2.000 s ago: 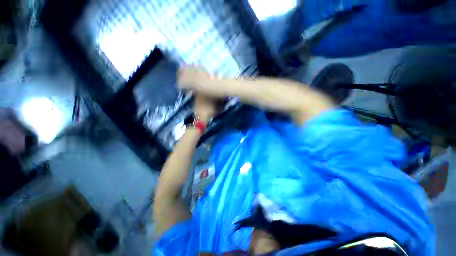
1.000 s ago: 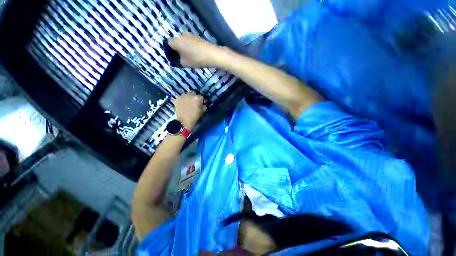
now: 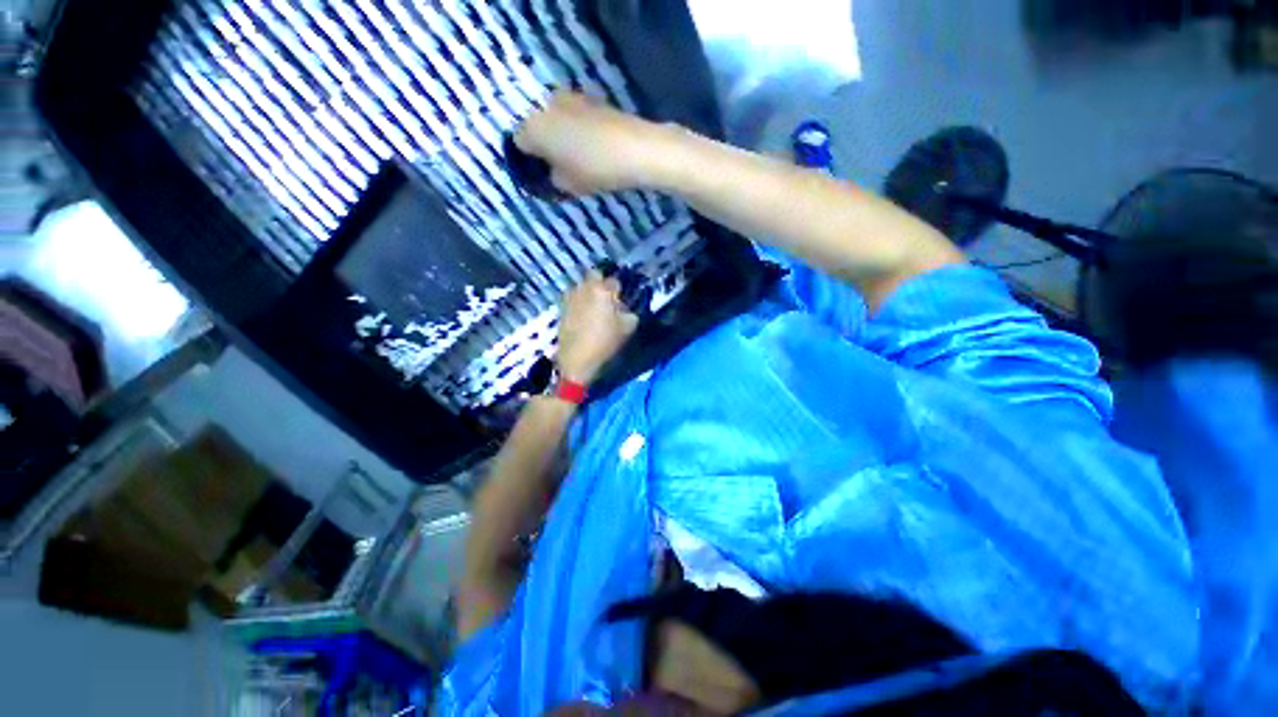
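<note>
The large black bin [image 3: 159, 231] holds straight rows of silver-white parts [image 3: 301, 119]. A shallow dark tray [image 3: 421, 249] lies over the rows, with small white pieces [image 3: 437, 331] scattered along its near edge. My right hand [image 3: 589, 140] is curled over the rows on the right, with something dark at its fingertips. My left hand [image 3: 596, 325], with a red-strapped watch, is bent low over the rows near the bin's near side, dark at its fingertips too. I cannot tell whether these dark shapes are held parts or finger covers.
Round floor fans [image 3: 949, 182] stand beyond my right arm. A brown box [image 3: 154, 525] and a metal-framed cart [image 3: 337, 560] stand at the lower left. A bright white area [image 3: 112, 273] lies left of the bin. Blue cloth shows at the right edge [image 3: 1226, 490].
The view has shifted, so the bin and hands appear further right. Since two seconds ago, my hands have parted. Over the last second, they stay in much the same places over the rows.
</note>
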